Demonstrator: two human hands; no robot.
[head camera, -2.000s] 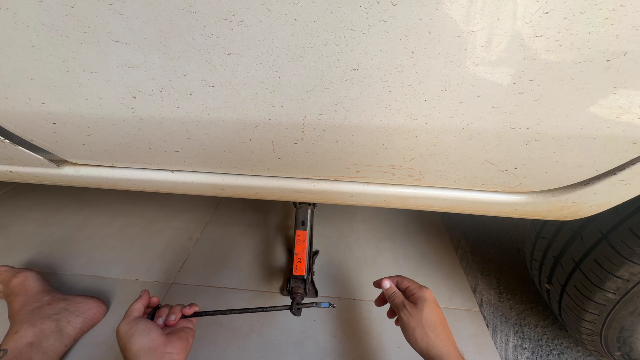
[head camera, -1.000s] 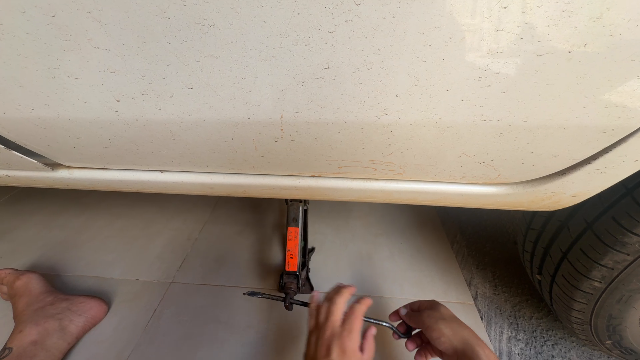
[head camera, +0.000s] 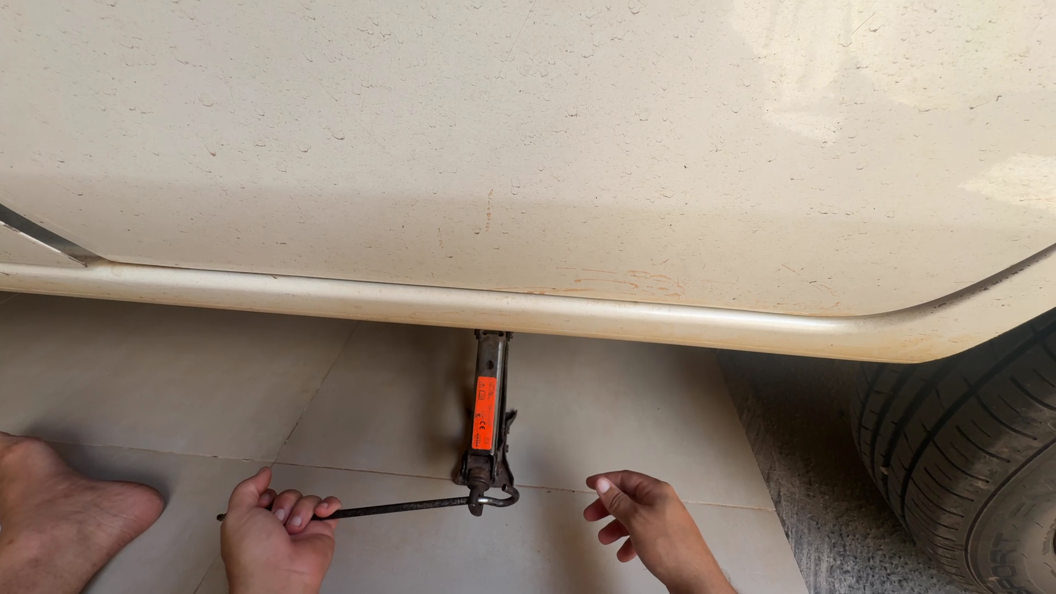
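Note:
A dark metal car jack (head camera: 488, 412) with an orange label stands on the tiles, its upper end at the underside of the car's sill (head camera: 495, 307). Through the eye at its near end passes a metal crank rod (head camera: 400, 507), with a bent hook at the right. My left hand (head camera: 279, 532) is closed around the rod's left part, and the rod's tip shows beyond it. To the right of the jack, my right hand (head camera: 648, 524) is held in the air with fingers curled apart, holding nothing.
The light-coloured car door (head camera: 528, 148) spans the upper view. A tyre (head camera: 965, 445) stands at the right, over rough grey ground (head camera: 792, 445). A bare foot (head camera: 70, 516) rests on the floor tiles (head camera: 379, 445) at the left.
One second ago the rod reached right of the jack, with both hands at that side. Now its long part points left in my left hand, and my right hand is off it.

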